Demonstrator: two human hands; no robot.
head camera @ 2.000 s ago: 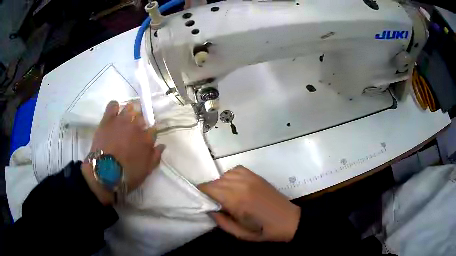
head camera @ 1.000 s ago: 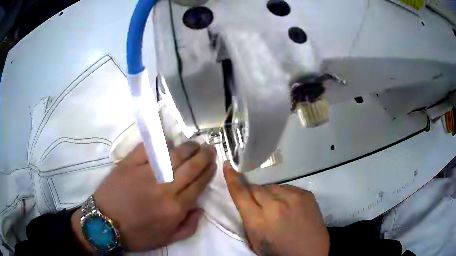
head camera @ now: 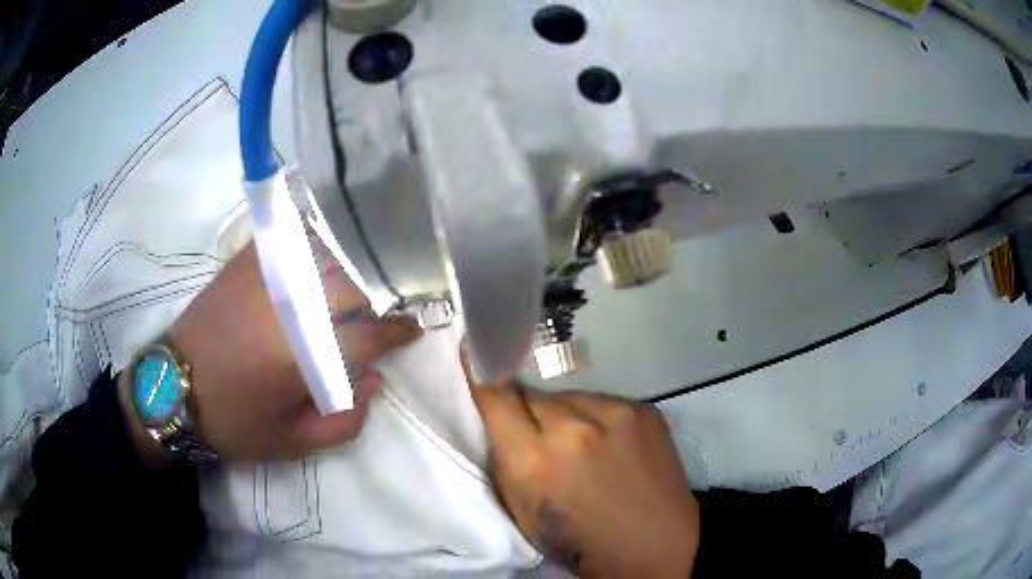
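White trousers (head camera: 419, 498) with dark stitch lines lie left of and under the head of the sewing machine (head camera: 792, 102). My left hand (head camera: 283, 351), with a watch at the wrist, lies on the cloth with its fingertips close to the presser foot area (head camera: 430, 313). The bright work light partly covers it. My right hand (head camera: 588, 464) is at the right edge of the cloth, below the take-up lever guard (head camera: 487, 226). Its fingertips are partly hidden, so its hold on the cloth is unclear. The needle is not clearly visible.
The work light (head camera: 297, 294) on a blue tube (head camera: 263, 102) hangs left of the head. Tension dials (head camera: 636, 258) stick out in front. A ruler edge (head camera: 843, 435) is printed on the table at the right. More white cloth (head camera: 951, 486) lies at lower right. Orange loops (head camera: 1003, 269) show at far right.
From one second ago, my left hand has drawn back leftward from the needle area. My right hand is slightly further left and lower. Earlier, the view was farther from the machine.
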